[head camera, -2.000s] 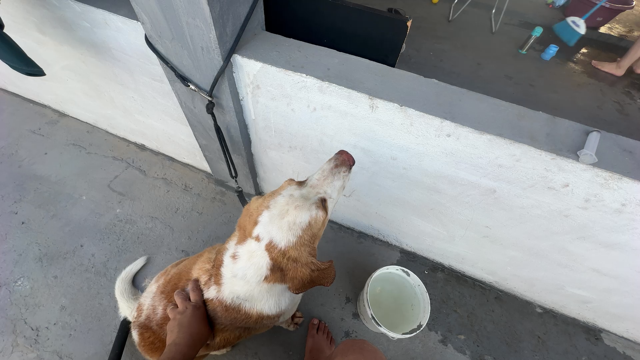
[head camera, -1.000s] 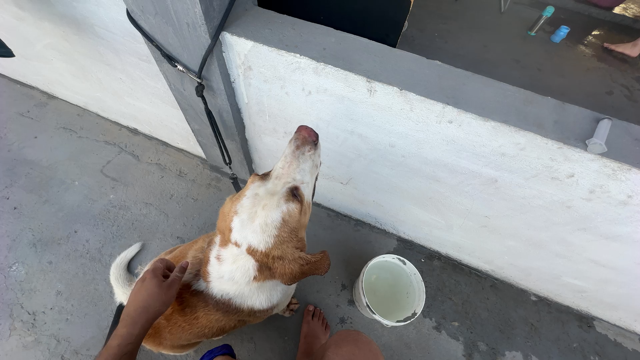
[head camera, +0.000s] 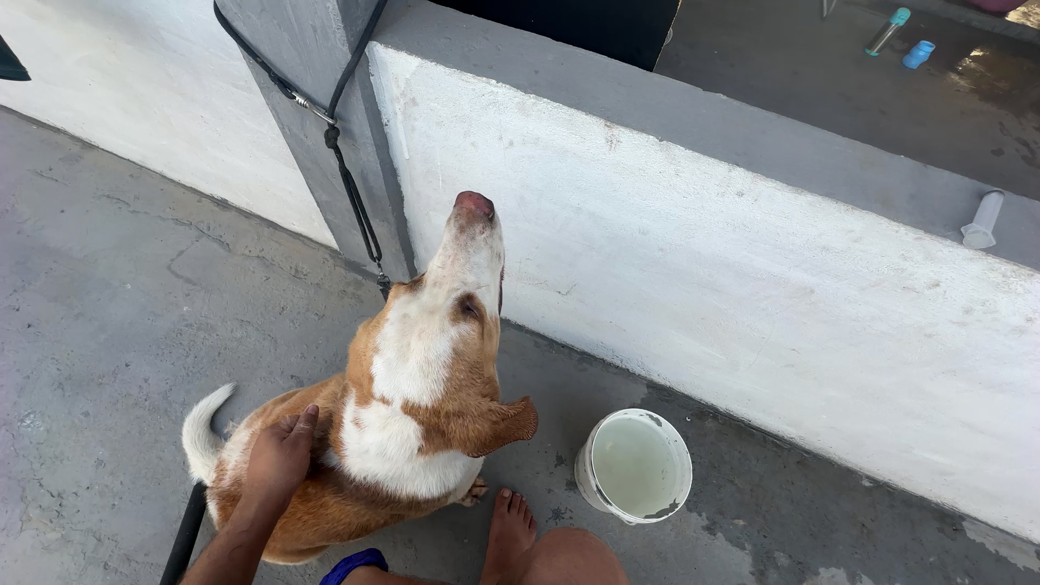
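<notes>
My left hand [head camera: 282, 448] rests on the back of a brown and white dog [head camera: 410, 455], its thumb uppermost and its fingers bent, with the fingertips hidden. The dog sits on the grey floor with its muzzle pointing up beside the low wall. A black rope leash [head camera: 355, 199] with a metal carabiner [head camera: 313, 107] is looped around the grey pillar and runs down behind the dog's neck. To the dog's right stands a white bucket [head camera: 582, 479] holding cloudy liquid. My right hand is out of view.
The white wall [head camera: 691, 268] with a grey ledge runs across the view; a clear plastic syringe [head camera: 985, 219] lies on the ledge. Beyond are a blue object [head camera: 919, 54] and a teal-ended tube [head camera: 887, 31]. A black bar [head camera: 187, 532] is by the tail, and a bare foot [head camera: 510, 532] is near the bucket.
The dog's muzzle has swung from pointing up and right to pointing more steeply up. On its back, my left hand's fingers have gone from spread to bent.
</notes>
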